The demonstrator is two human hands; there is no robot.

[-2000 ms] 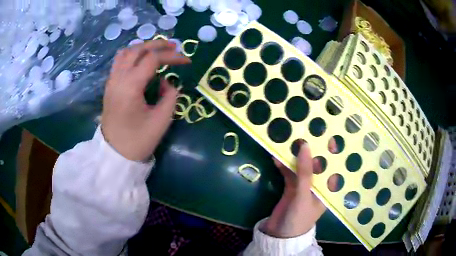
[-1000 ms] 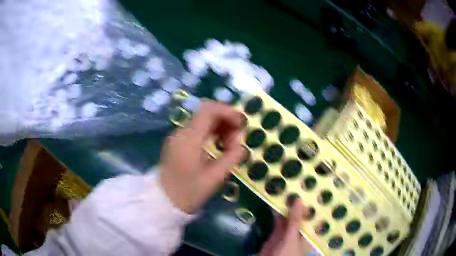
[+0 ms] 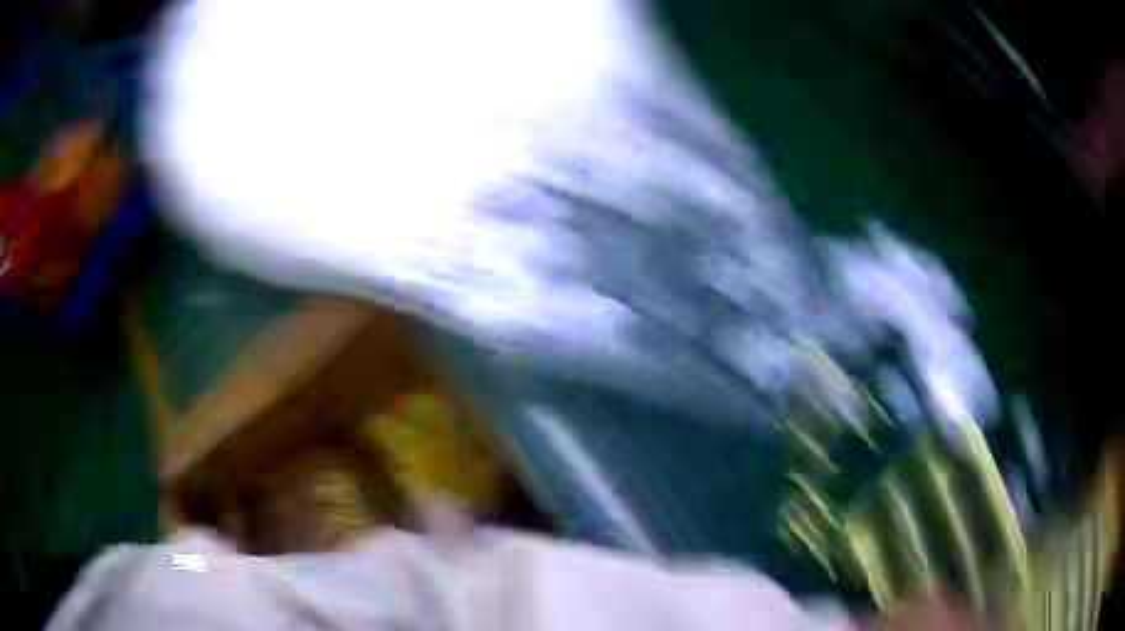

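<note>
The frame is strongly blurred. The yellow die-cut sheet (image 3: 931,524) shows as smeared stripes at the lower right, cut off by the bottom edge. A light sleeve runs along the bottom edge towards it. A small blurred patch of my left hand (image 3: 931,614) shows at the sleeve's end, beside the sheet; its fingers cannot be made out. My right hand is not in view. White discs (image 3: 913,321) lie in a blurred heap beyond the sheet. Blurred yellow rings (image 3: 808,524) lie left of the sheet.
The large clear bag of discs (image 3: 407,160) glares white across the upper left and middle. A brown carton (image 3: 265,382) with a yellow tangle inside stands below it at the lower left. Red and orange boxes (image 3: 56,216) are at the far left. A yellowish stack (image 3: 1073,555) is at the lower right.
The view has swung left, so the bag, sheet and discs sit further right in the picture. The carton shows more fully. My right hand has left the view, and my left hand is nearly cut off.
</note>
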